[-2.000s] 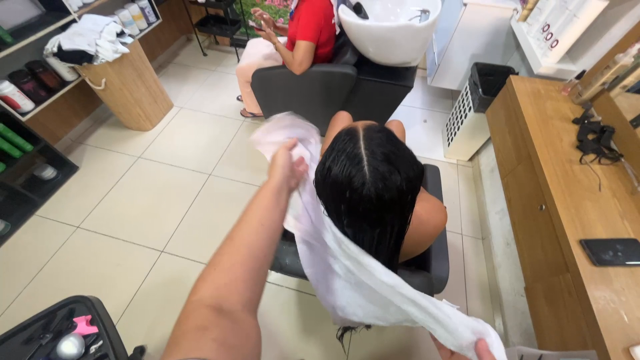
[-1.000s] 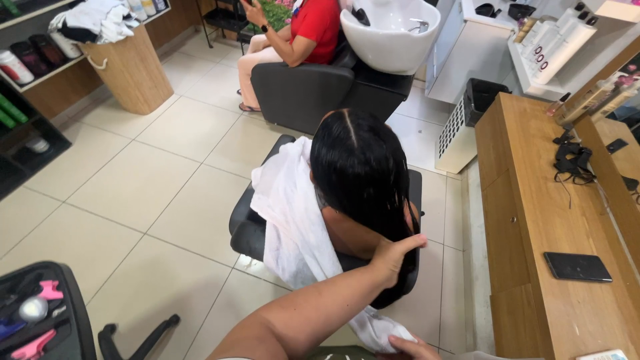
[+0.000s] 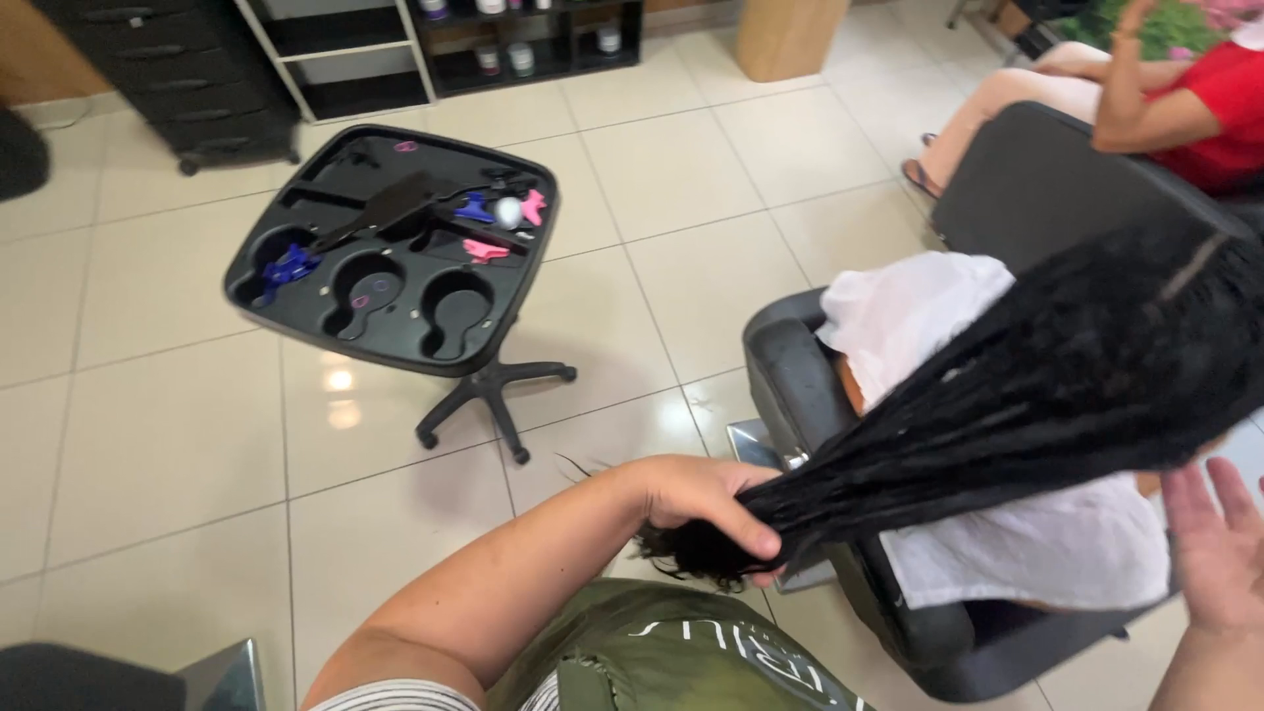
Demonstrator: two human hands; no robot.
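Note:
Long, wet-looking black hair (image 3: 1047,375) hangs from the head of a seated person at the right. My left hand (image 3: 716,509) is closed around the hair near its ends, which curl out below my fingers. At the right edge, my right hand (image 3: 1220,543) has its fingers apart beside the underside of the hair and holds nothing visible. A white towel (image 3: 1027,543) lies around the person's shoulders, with another part of it showing above the hair. The person sits in a black salon chair (image 3: 790,380).
A black wheeled salon tray (image 3: 395,341) holds a dark brush and blue and pink hair clips (image 3: 484,250). Another person in red sits by a second black chair (image 3: 1037,188). Black drawers (image 3: 188,69) and shelves (image 3: 533,49) stand at the back.
The towel, held in my hands two seconds ago, now rests on the seated person's shoulders. My left hand has taken hold of the hair. The view has swung left towards the tray.

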